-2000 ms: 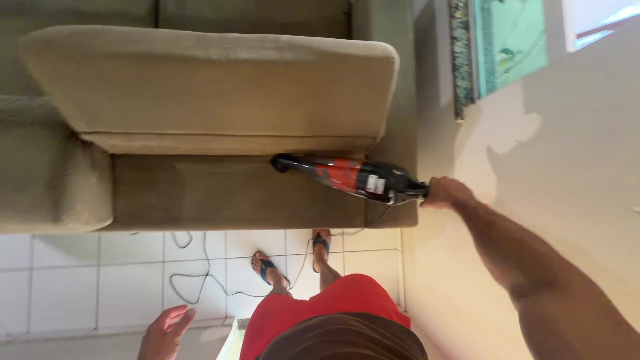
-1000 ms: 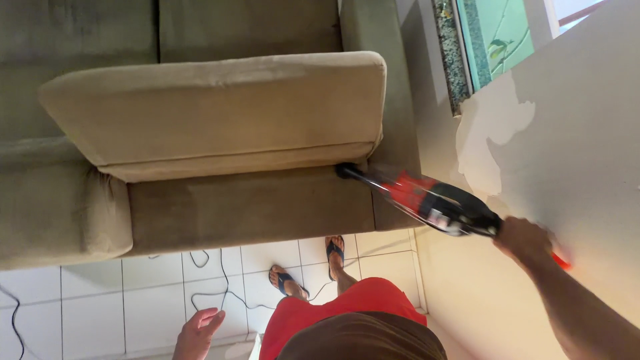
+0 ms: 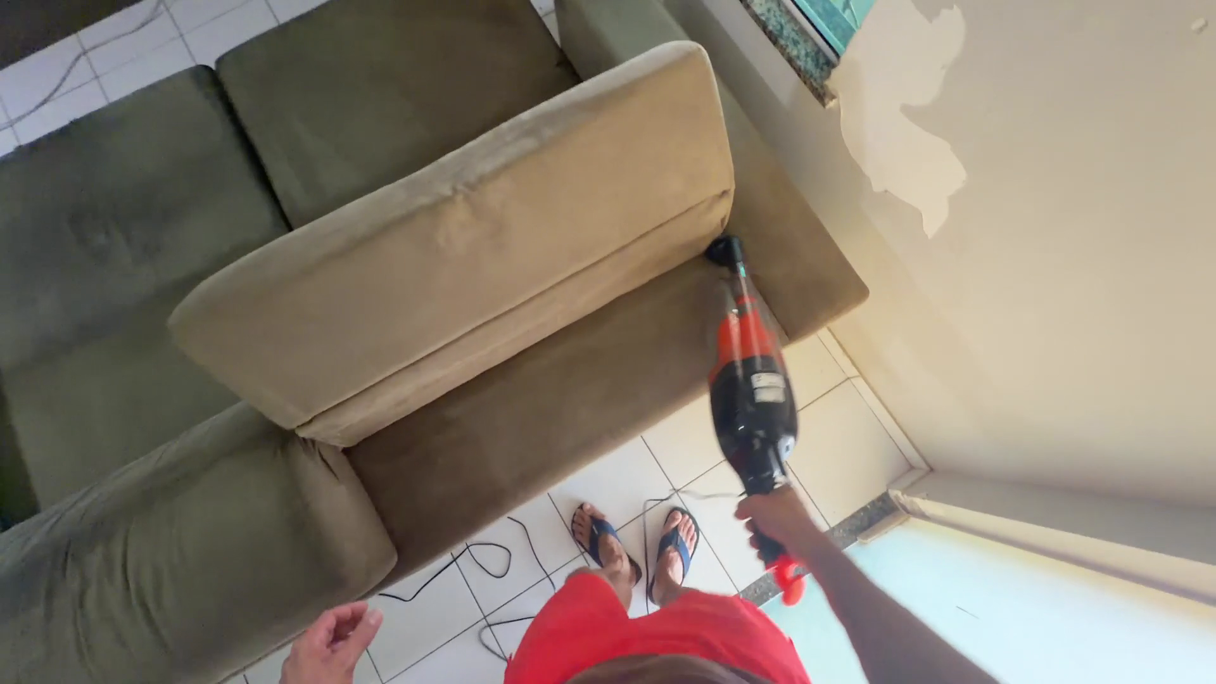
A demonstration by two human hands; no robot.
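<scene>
A black and red handheld vacuum cleaner [image 3: 753, 389] is gripped at its handle by my right hand [image 3: 781, 521]. Its dark nozzle [image 3: 725, 251] rests at the corner where a tan back cushion [image 3: 494, 237] meets the sofa's brown frame [image 3: 551, 408] and right armrest [image 3: 788, 237]. The cushion leans forward, away from the frame's outer edge. My left hand [image 3: 331, 646] hangs below the sofa's near side with fingers loosely curled and nothing in it.
Olive seat cushions [image 3: 380, 104] lie beyond the tan cushion, and another back cushion [image 3: 237, 522] is at lower left. A thin black cord [image 3: 484, 560] loops over the white tiled floor [image 3: 608, 475] near my feet in flip-flops. A wall with a peeled patch [image 3: 902, 114] stands right.
The nozzle has moved right along the cushion's base to the armrest corner. The vacuum, earlier slanting out to the right, now points nearly straight away from me. The view has turned.
</scene>
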